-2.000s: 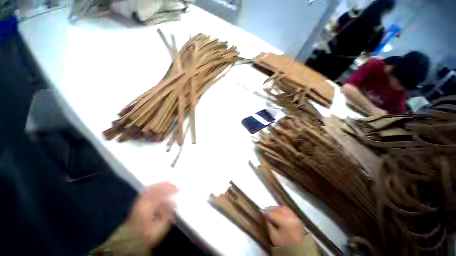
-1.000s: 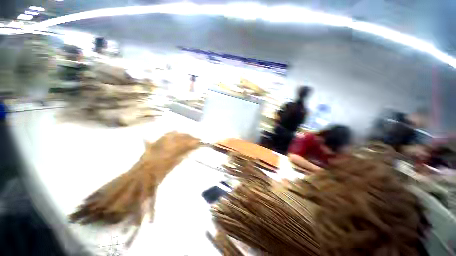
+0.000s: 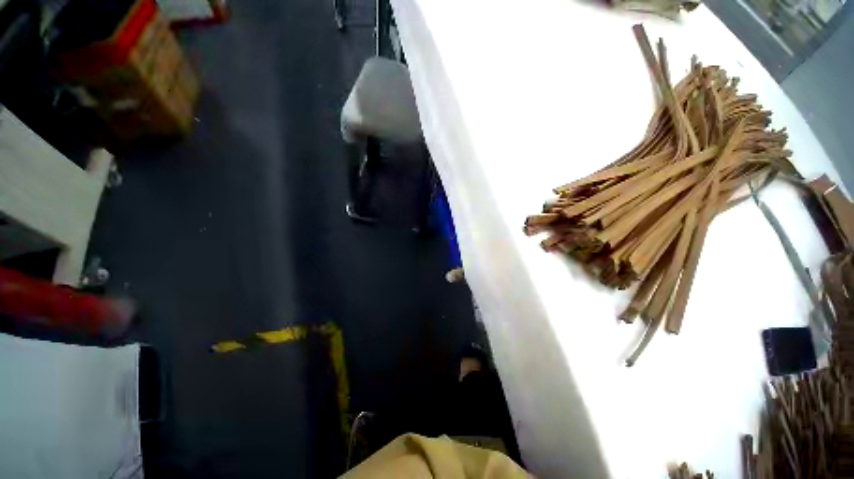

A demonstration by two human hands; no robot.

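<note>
Neither of my hands is in view. A loose bundle of long brown straps lies fanned and crossing on the white table, with its lower ends near the table edge. The large strap pile shows at the lower right, cut off by the picture's edge. A few strap ends show at the bottom edge. A black smartphone lies flat beside the large pile.
A grey stool stands by the table's left side. A cardboard box stands at upper left. Yellow tape marks the dark floor. A white surface is at lower left. My tan clothing shows at the bottom.
The view has swung left and down, so the floor and stool show and the strap bundle sits further right. Both hands, seen two seconds ago, are out of view.
</note>
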